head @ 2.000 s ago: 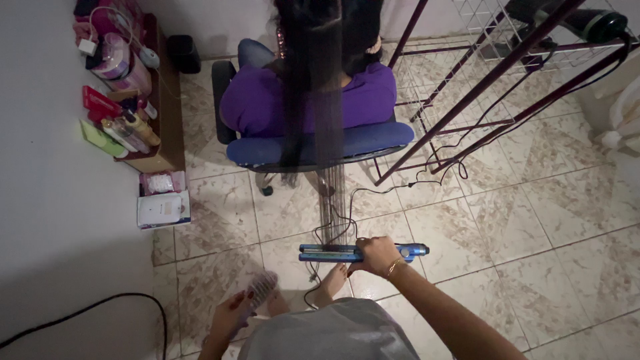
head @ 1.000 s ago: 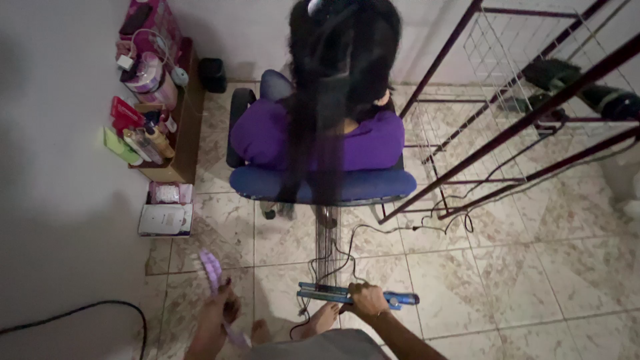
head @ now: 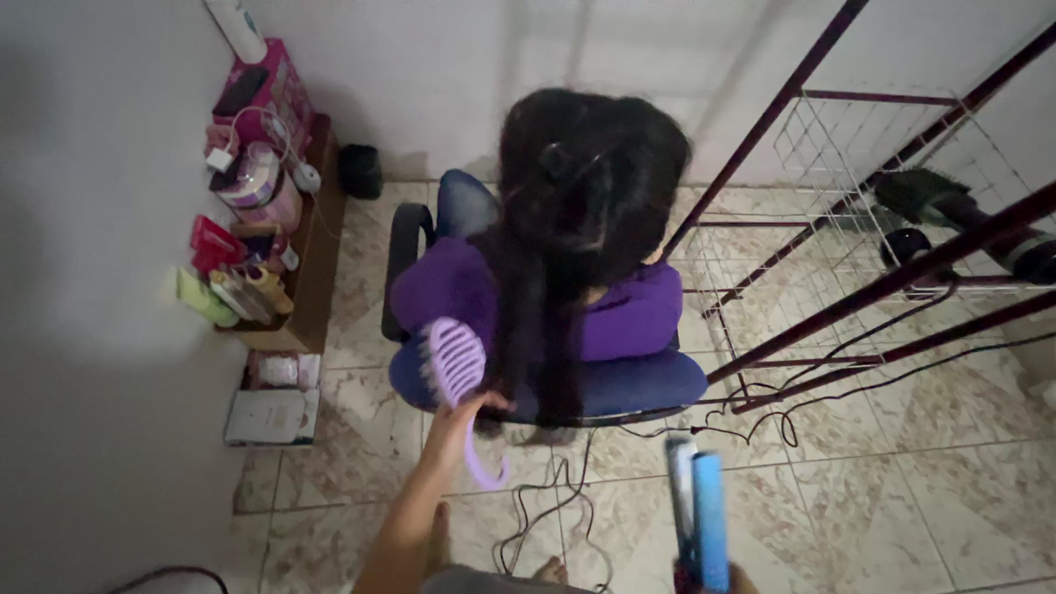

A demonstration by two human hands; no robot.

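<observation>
My left hand [head: 472, 412] grips a lilac vented hairbrush [head: 458, 359] by its handle, with its fingers close to the ends of the seated person's long dark hair [head: 540, 330]. Low at the right, my right hand [head: 742, 580], mostly cut off by the frame edge, holds a blue hair straightener [head: 709, 520]. The straightener's plates point up and stand slightly apart, with no hair between them. The person wears a purple top [head: 631, 318] and sits facing away in a blue office chair [head: 643, 388].
A dark red metal rack [head: 792, 309] with wire baskets stands at right, holding a round hot-air brush [head: 924, 194]. Black cords [head: 536, 511] lie on the tiled floor. At left, a wooden shelf [head: 318, 289] carries bottles and boxes; a black bin [head: 360, 172] stands beside it.
The straightener was around the stretched hair ends earlier; now it is away from them, turned upright at the right. My left hand has raised the brush to the hair, which hangs down behind the chair.
</observation>
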